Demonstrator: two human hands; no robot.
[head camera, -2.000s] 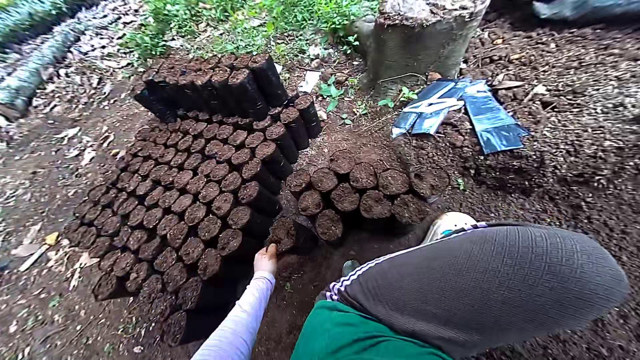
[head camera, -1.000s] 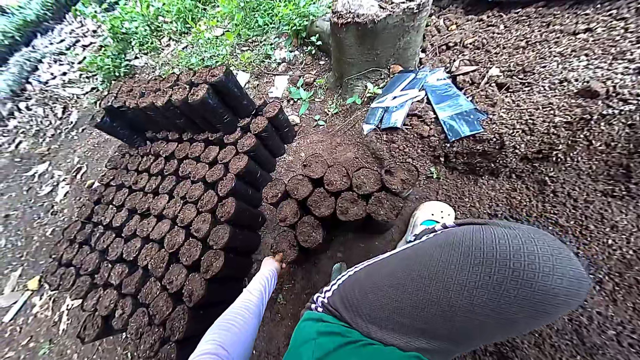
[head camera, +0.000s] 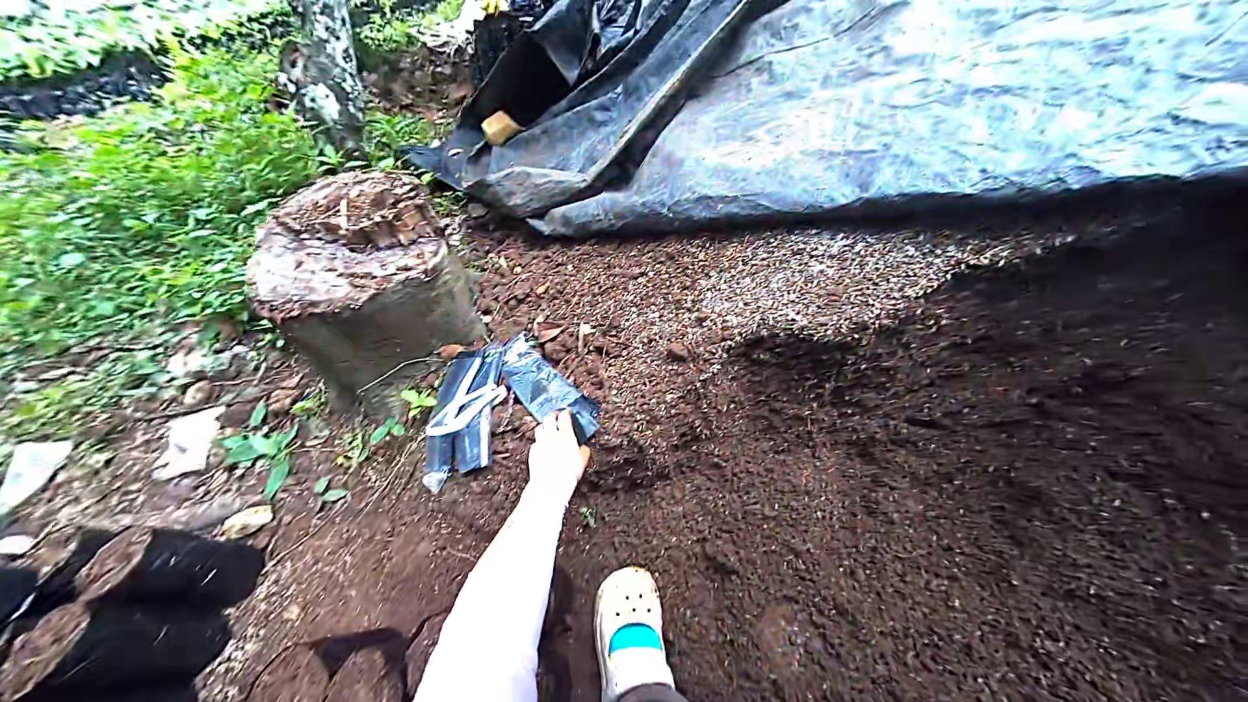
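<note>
My left hand (head camera: 559, 450) reaches forward, its fingertips on the near end of a flat stack of black plastic bags (head camera: 548, 382). Whether the fingers have closed on the bags cannot be made out. Just left of that stack lie more flat black bags (head camera: 474, 419), with a white strip across them. Soil-filled black bags (head camera: 166, 595) lie at the lower left, and the tops of others (head camera: 366, 673) show at the bottom edge. My right hand is out of view.
A cut tree stump (head camera: 375, 302) stands behind the bags. Dark loose soil (head camera: 877, 507) fills the right side, below a large black plastic sheet (head camera: 877, 107) at the back. My foot in a pale clog (head camera: 629, 604) is at the bottom. Green plants (head camera: 146, 205) grow at the left.
My left hand has left the soil-filled bag it was touching among the others and is now at the flat plastic bags near the stump. The view has swung right and forward.
</note>
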